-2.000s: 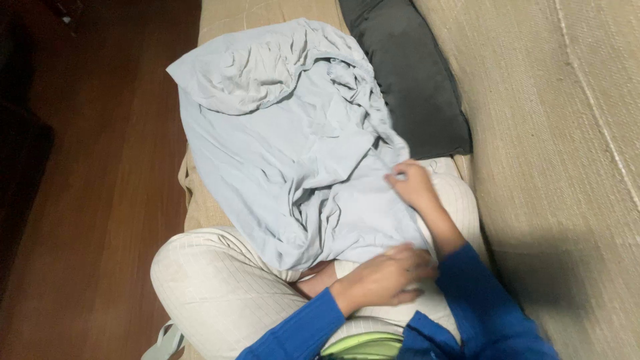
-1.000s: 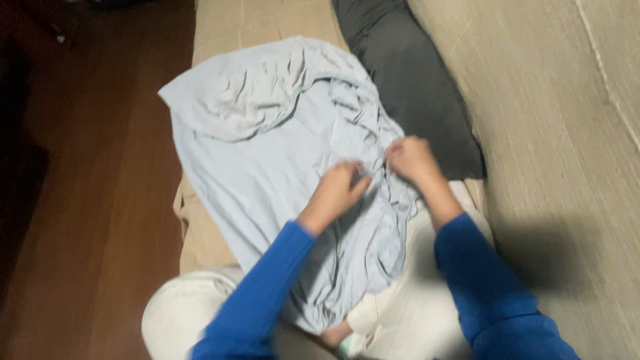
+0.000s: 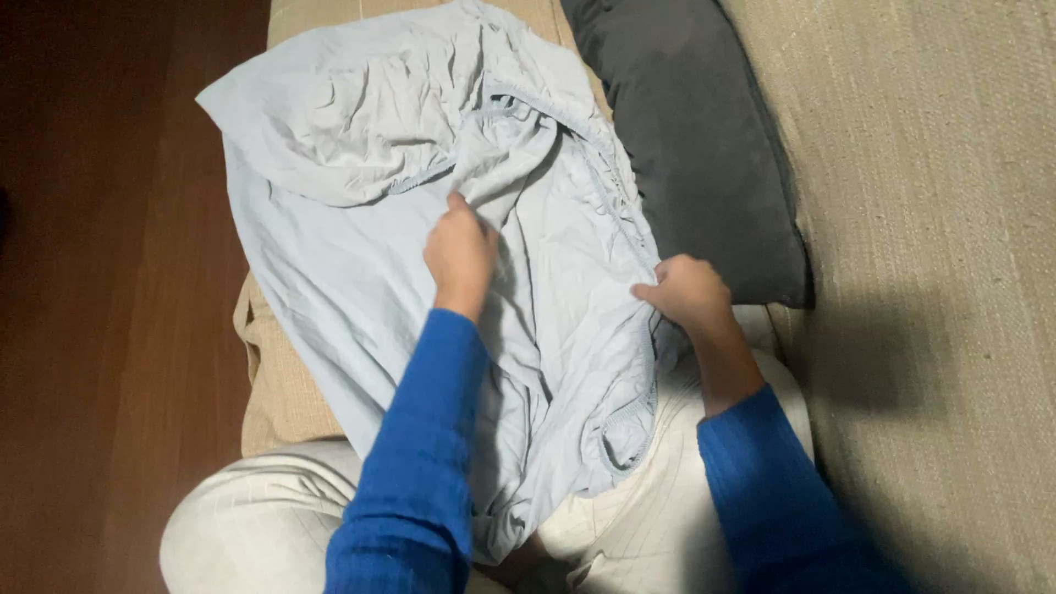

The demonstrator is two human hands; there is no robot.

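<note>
A pale blue fitted sheet (image 3: pixel 355 256) with elasticated, gathered edges lies spread over the sofa seat and my lap. My left hand (image 3: pixel 462 252) is closed on a fold near the sheet's middle, just below a bunched corner pocket. At the sheet's right edge, my right hand (image 3: pixel 686 290) pinches the elastic hem between thumb and fingers. Loose folds run down between both forearms to my crossed legs, and a curl of elastic edge hangs below my right hand.
A dark grey cushion (image 3: pixel 701 157) lies against the sofa's beige backrest (image 3: pixel 924 206), right of the sheet. The beige seat cushion (image 3: pixel 289 396) shows at the left, beside a dark wooden floor (image 3: pixel 124 330). My legs in light trousers (image 3: pixel 256 511) are folded under the sheet.
My left hand has moved from near my lap onto the middle of the sheet and gripped a fold. The right-hand part of the sheet has opened out, showing more elastic edge.
</note>
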